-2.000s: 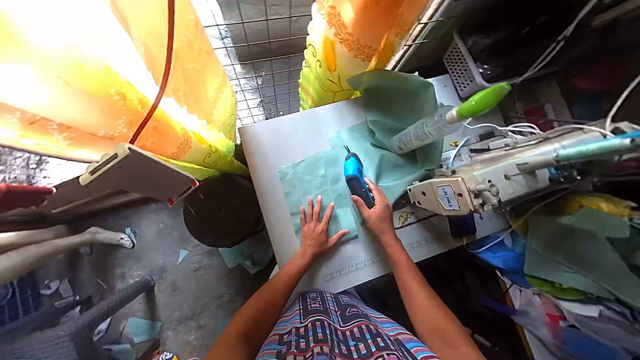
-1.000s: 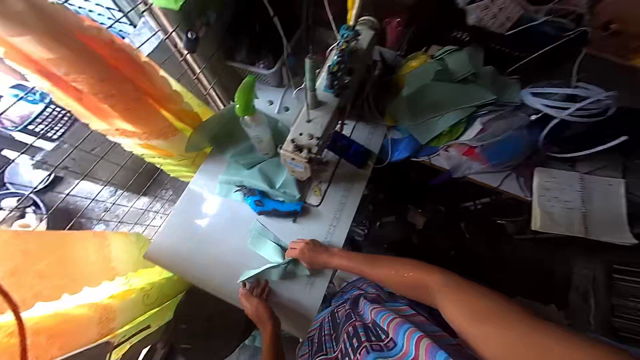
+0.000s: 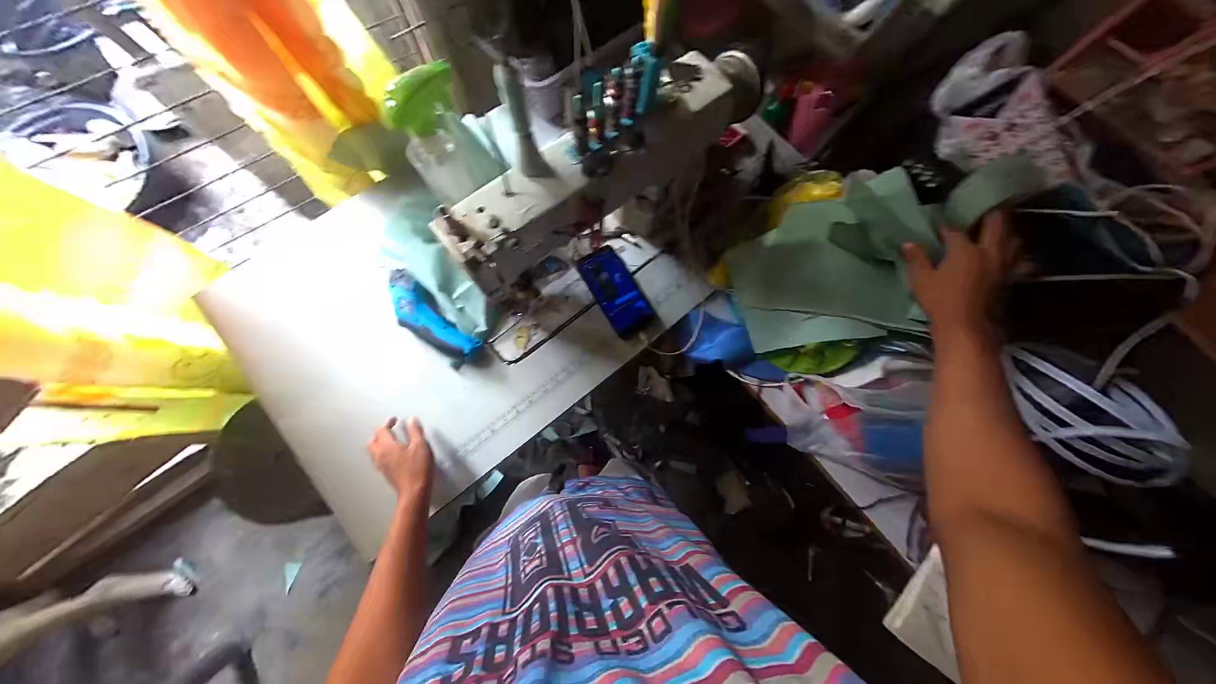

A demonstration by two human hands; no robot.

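My left hand point(image 3: 403, 456) rests at the front edge of the white sewing table point(image 3: 323, 380), fingers apart, holding nothing. My right hand point(image 3: 964, 275) is at the pile of green fabric pieces point(image 3: 826, 285) on the right; blur hides whether its fingers grip a piece. A blue handheld tool point(image 3: 427, 318) lies on the table beside green cloth point(image 3: 432, 252), left of the sewing machine point(image 3: 570, 190). Below the machine's arm lies a phone with a lit screen point(image 3: 616, 290).
A bottle with a green top point(image 3: 418, 100) stands behind the machine. Coiled white cord point(image 3: 1092, 418) and plastic bags point(image 3: 874, 418) lie at the right. Curtains point(image 3: 104, 285) hang by a wire grille at the left. A stool point(image 3: 266, 465) stands below the table's left edge.
My right hand has moved from the table to the fabric pile on the right. The folded green piece both hands held is gone from the table front. The view has swung right.
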